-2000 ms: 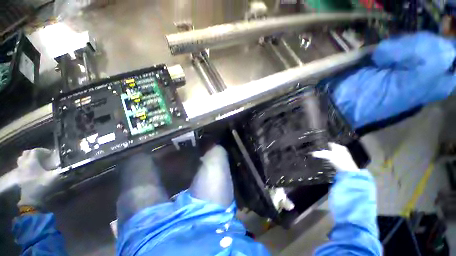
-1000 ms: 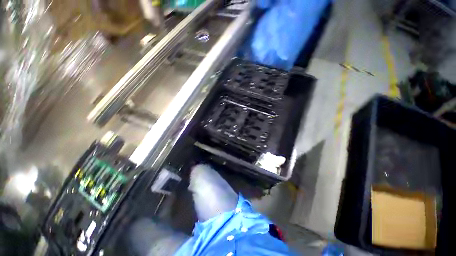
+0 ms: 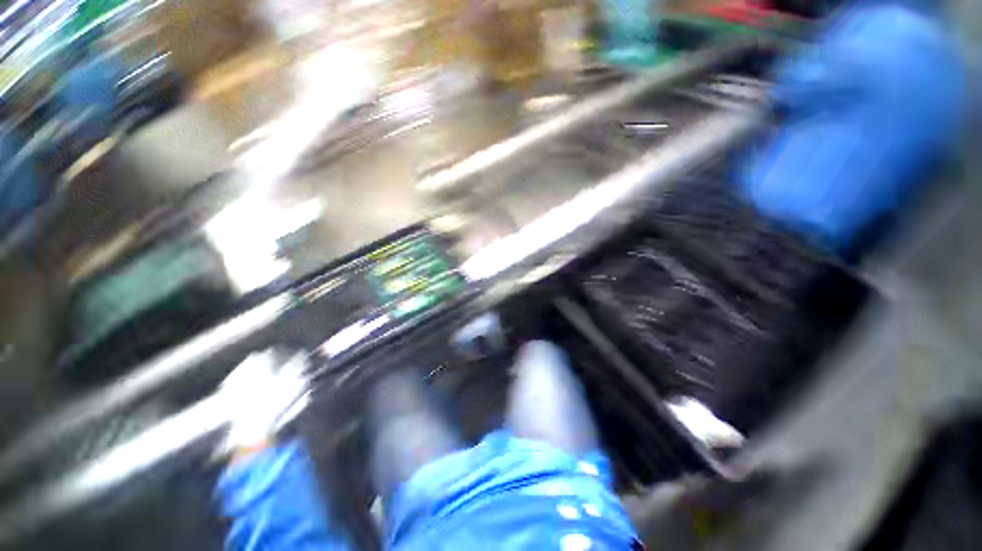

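Note:
The view is strongly blurred. A black carrier [image 3: 350,312] lies across the conveyor, left of the middle. A green circuit board panel [image 3: 411,276] sits in its right part. My left hand [image 3: 264,396], in a white glove, is at the carrier's left end by the near rail; the blur hides its fingers and any grip. My right hand is not in view.
A black tote [image 3: 743,447] with dark perforated plates stands right of the conveyor, a white object at its near edge. A person's blue sleeve [image 3: 861,129] is at the upper right. The near conveyor rail [image 3: 603,205] crosses diagonally. A dark bin with green contents [image 3: 145,291] is at left.
The view has swung back left from the right-hand totes. My left hand has come back into view. My right hand, seen over the perforated plates two seconds ago, is out of the picture.

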